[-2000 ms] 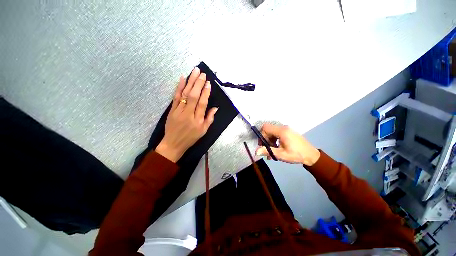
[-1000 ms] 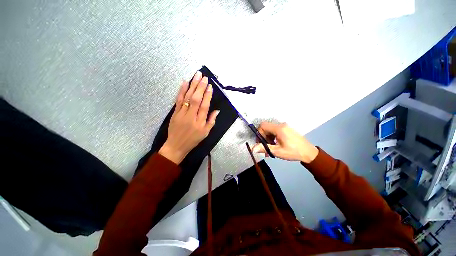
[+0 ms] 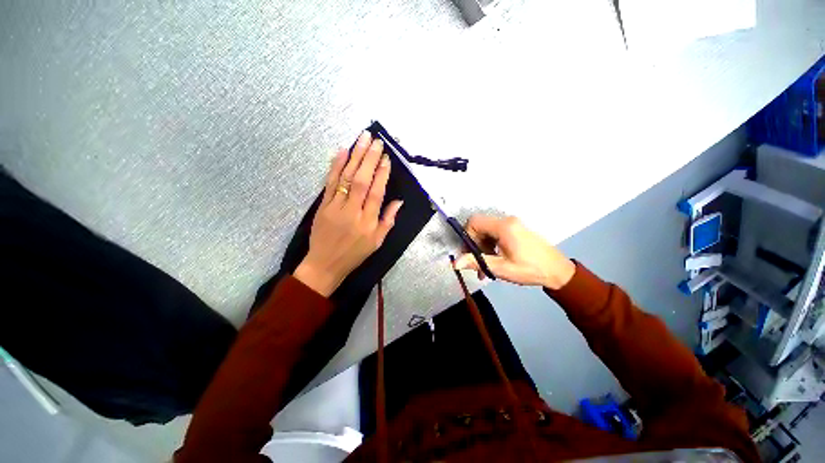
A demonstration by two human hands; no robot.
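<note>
A black garment end (image 3: 412, 201) lies flat on the pale table, its straight cut edge facing right. My left hand (image 3: 348, 212) rests flat on it, fingers pointing up to its top corner, pressing it down. My right hand (image 3: 520, 253) holds long scissors (image 3: 466, 240) by the dark handles. The silver blades run along the cut edge up to the top corner. A thin curled black strip (image 3: 439, 164) lies right of the blades and meets the edge near that corner. My left palm hides part of the fabric.
The rest of the black garment (image 3: 90, 307) spreads at the left and hangs off the pale table (image 3: 208, 108). A grey object (image 3: 469, 11) is at the top edge. A grey-white stand (image 3: 769, 226) and blue crates (image 3: 785, 122) stand right. A white bucket (image 3: 312, 443) is below.
The blades reach closer to the top corner, and the strip's attached part looks shorter. Both hands stay nearly in place, with the view shifting slightly.
</note>
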